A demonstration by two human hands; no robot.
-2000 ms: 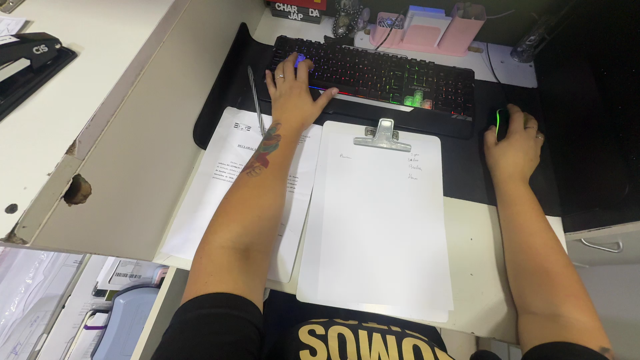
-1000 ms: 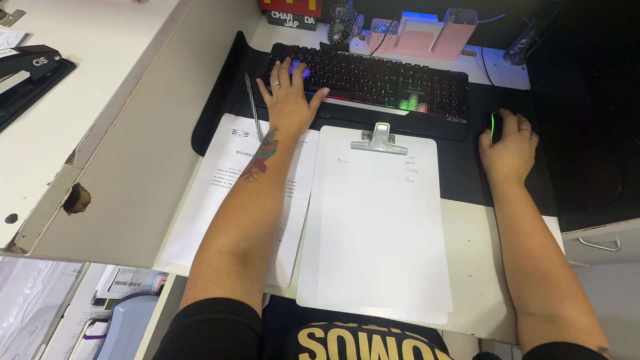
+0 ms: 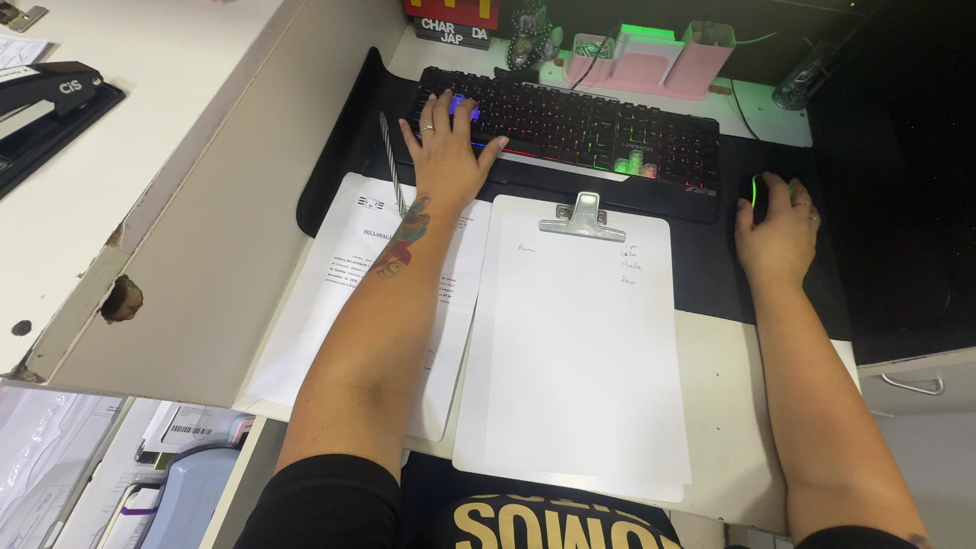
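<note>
My left hand point(image 3: 447, 156) rests with spread fingers on the left end of a black backlit keyboard point(image 3: 564, 130). My right hand point(image 3: 779, 229) is wrapped over a computer mouse point(image 3: 756, 200) with a green light, on a black desk mat point(image 3: 713, 267). Between my forearms lies a clipboard with a metal clip point(image 3: 583, 221), holding white paper point(image 3: 583, 366) with a few handwritten words near its top. Printed sheets point(image 3: 335, 305) lie partly under my left forearm. A thin twisted pen-like rod point(image 3: 392, 164) lies beside my left wrist, its lower end reaching the sheets.
Behind the keyboard stand a pink desk organizer point(image 3: 648, 65), a small figurine point(image 3: 528, 38) and a red and black letter sign point(image 3: 454, 23). At left, a raised white counter point(image 3: 152, 84) with a chipped edge holds a black stapler point(image 3: 53, 107). A dark screen-like panel point(image 3: 900, 168) is at right.
</note>
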